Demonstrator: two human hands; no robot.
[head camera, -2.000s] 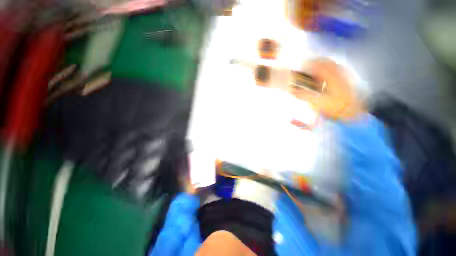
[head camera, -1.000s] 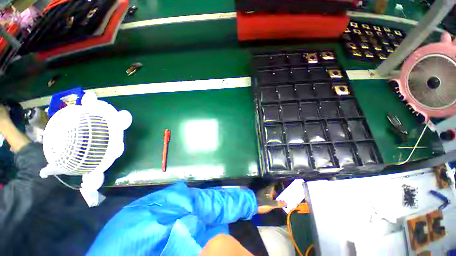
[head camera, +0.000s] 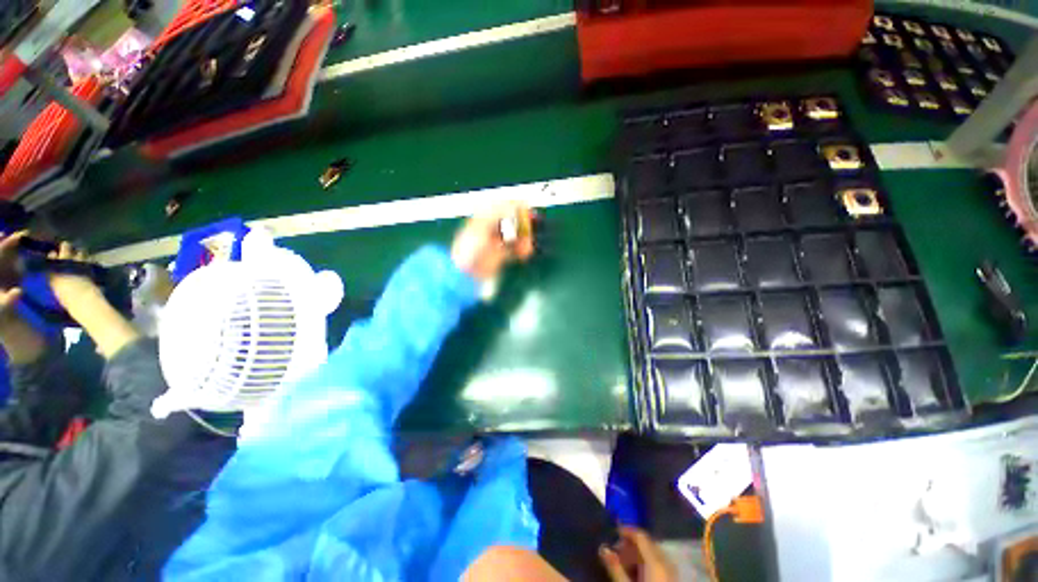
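My left hand is stretched out over the green surface, just below the white line. A small part with white and dark-gold areas shows at its fingertips; the hand is blurred. My right hand is at the bottom edge, cut off, with only some fingers visible; what it holds cannot be told. The black blister tray lies to the right of my left hand. A few black-and-copper components sit in its far right pockets, and the nearer pockets show no parts.
A white fan stands at left, beside another person's hands and grey sleeve. A white-topped machine is at lower right, near a white card and orange plug. A red crate is beyond the tray. Loose components lie ahead.
My left hand has moved from beside the white card forward and left over the green surface. The red pen is no longer visible. Fingers of my right hand now show at the bottom. The view has shifted left.
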